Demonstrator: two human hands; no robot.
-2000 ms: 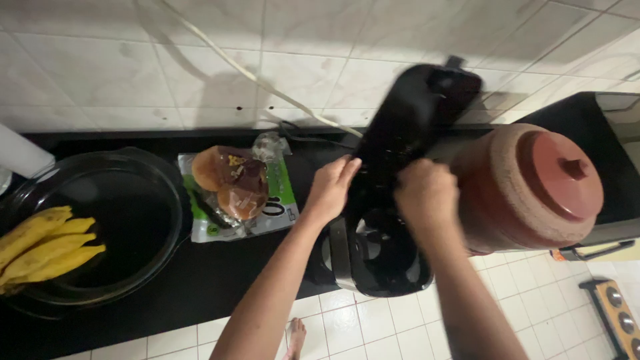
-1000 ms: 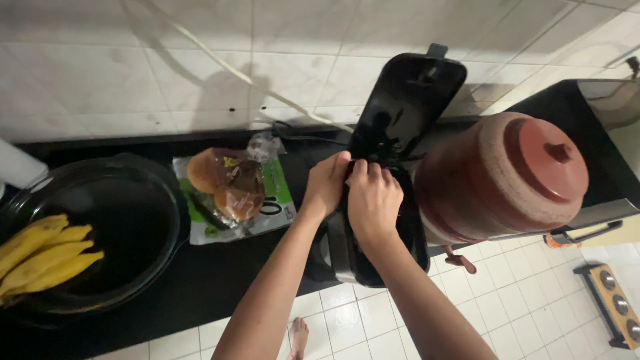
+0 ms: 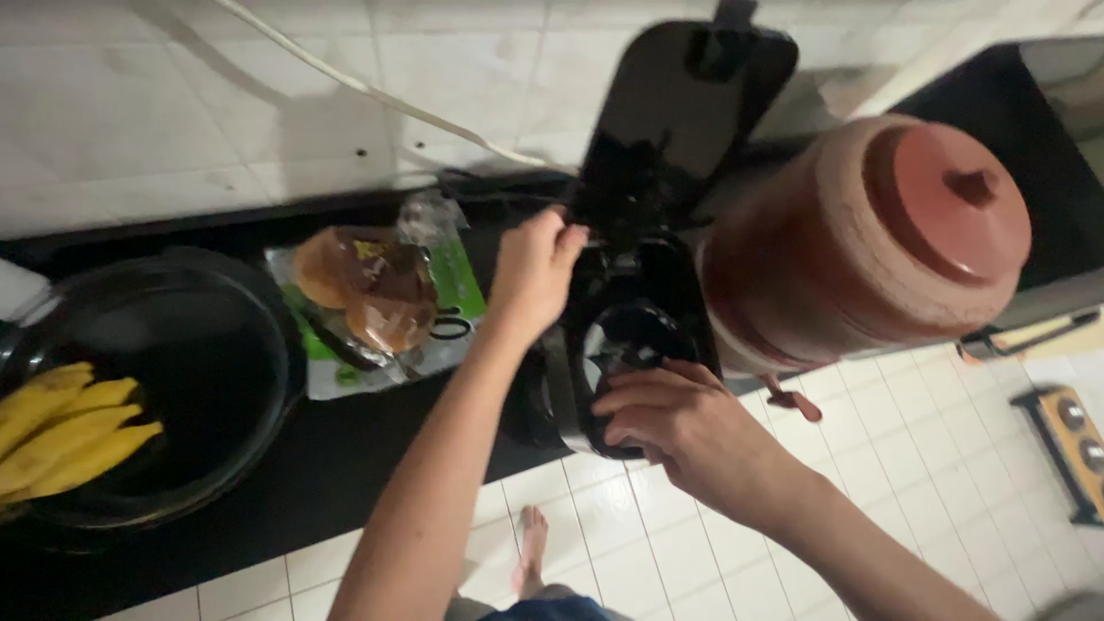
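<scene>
A black appliance, which looks like a coffee maker [image 3: 561,392], stands on the dark counter with its black lid [image 3: 681,112] raised toward the wall. My left hand [image 3: 536,272] is at the appliance's upper left edge by the lid hinge, fingers bent; whether it grips anything cannot be seen. My right hand [image 3: 673,414] reaches over the front of the open top, its fingertips at a dark round basket [image 3: 634,332] inside. What those fingertips touch is partly hidden.
Right of the appliance stands a reddish clay water filter [image 3: 776,250] with a small tap [image 3: 792,398]. To the left lie bagged bread buns [image 3: 366,285] on a green and white package [image 3: 457,276], and a black round dish [image 3: 216,362] with bananas [image 3: 78,423]. A white cable [image 3: 345,78] runs along the tiled wall.
My right hand has moved from beside my left hand near the hinge to the front of the open top. The lid, blurred in the oldest frame, stands raised.
</scene>
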